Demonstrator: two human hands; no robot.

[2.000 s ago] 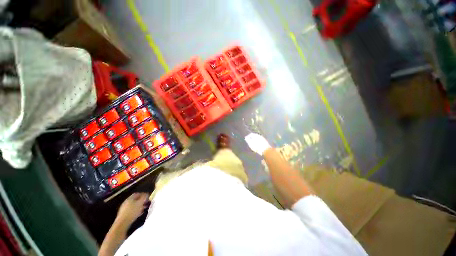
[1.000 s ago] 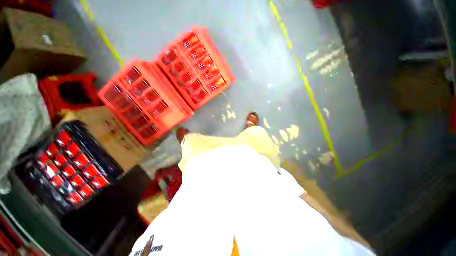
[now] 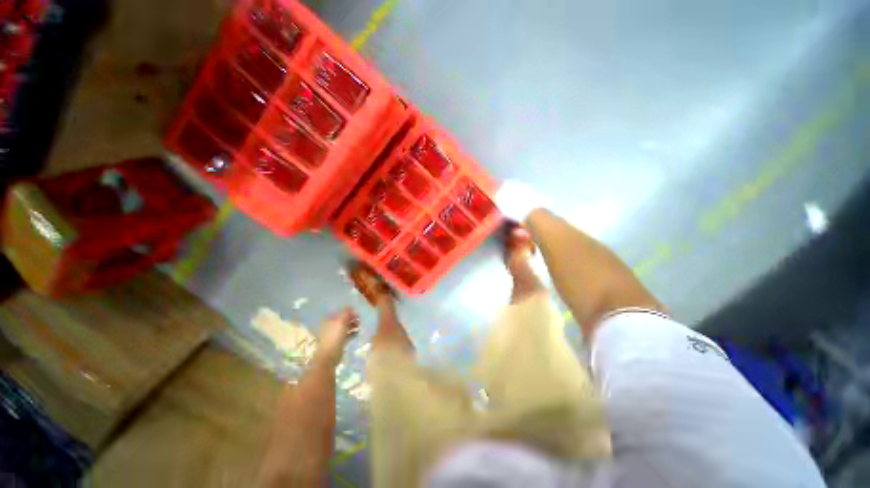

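Note:
Two red phone trays lie side by side in front of me. The larger-looking left tray (image 3: 286, 114) has pockets in two rows with dark and reddish shiny items in them. The smaller-looking right tray (image 3: 417, 212) also has filled pockets. My right hand (image 3: 518, 198), in a white glove, is at the right corner of the right tray; the glove is overexposed and its grip cannot be made out. My left hand (image 3: 341, 331) is bare, blurred and below the right tray, not touching it; its fingers are unclear.
A red plastic stool or crate (image 3: 124, 224) stands at left, by brown cardboard (image 3: 153, 391). My feet are just below the right tray. The grey floor (image 3: 591, 86) has yellow lines. Blue material (image 3: 763, 381) shows at lower right.
The view has turned and come nearer to the red trays, which look larger. Both hands have come into view, the right at the tray corner. The black tray of red phones has mostly left view.

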